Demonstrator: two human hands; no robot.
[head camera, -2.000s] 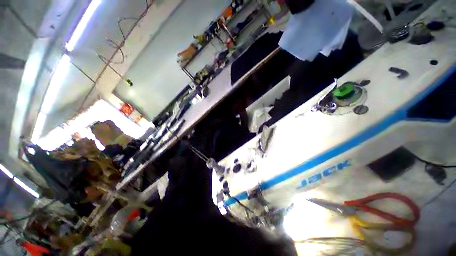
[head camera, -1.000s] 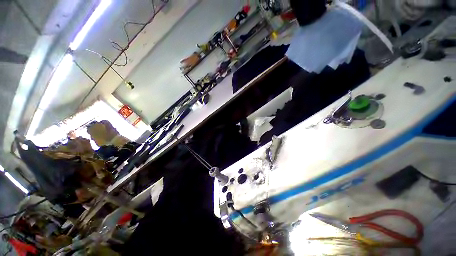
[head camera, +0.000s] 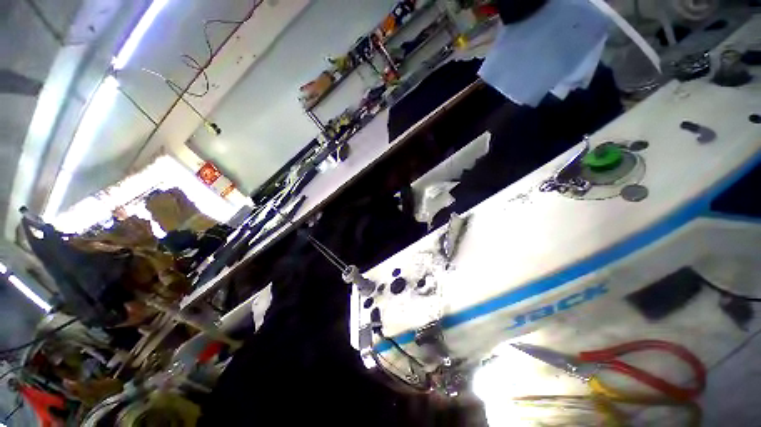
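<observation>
Black fabric (head camera: 292, 359) lies as a dark mass left of and below the needle end of the white sewing machine (head camera: 517, 242). The machine has a blue stripe and "JACK" lettering. Its needle area (head camera: 442, 379) is beside a bright lamp glow and touches the fabric's dark edge. Red-handled scissors (head camera: 659, 350) lie right of the glow, blades pointing left. A yellow-handled tool (head camera: 613, 400) lies just below them, cut by the bottom edge. Neither of my hands can be seen.
A green disc (head camera: 604, 158) sits on the machine head. A thin metal rod (head camera: 328, 252) rises at its left end. Behind are a long table (head camera: 367, 140) with dark pieces, pale blue-white paper (head camera: 546, 52), and a cluttered heap (head camera: 125, 267) at left.
The camera view has shifted slightly. A reddish-orange patch seen below the needle area one second ago no longer shows. The scissors still lie in the same place on the machine.
</observation>
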